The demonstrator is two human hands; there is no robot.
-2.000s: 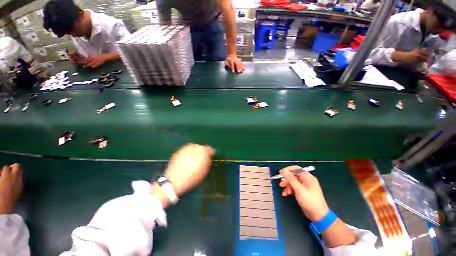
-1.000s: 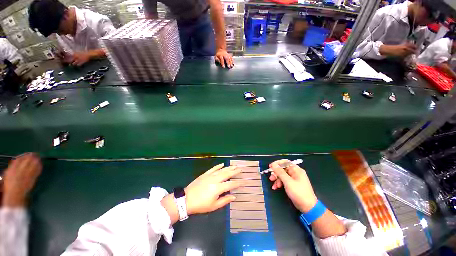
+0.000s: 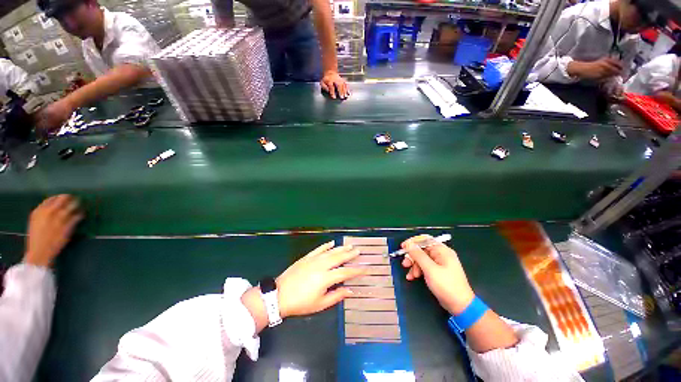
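A beige die-cut adhesive sheet [image 3: 371,306], divided by dark crosswise lines, lies on a blue release liner [image 3: 373,362] on the dark green bench. My left hand [image 3: 313,282] lies flat with fingers spread, its fingertips on the sheet's upper left part; nothing shows in it. My right hand [image 3: 437,272] holds a slim white-silver pen-shaped tool [image 3: 437,241] between thumb and fingers, the tip pointing left at the sheet's upper right edge. A blue strap is on my right wrist, a white band on my left.
An orange polyimide sheet [image 3: 556,287] lies to the right, beside a clear plastic bag [image 3: 608,272] over another beige sheet. The green conveyor belt [image 3: 321,198] carries scattered modules [image 3: 267,144]. A neighbour's hand [image 3: 54,224] reaches over its left part. A tray stack [image 3: 216,78] stands beyond.
My left hand has come from over the belt's near edge down onto the sheet. My right hand still holds the tool. The neighbour's hand has moved up onto the belt; near-left modules are gone from view.
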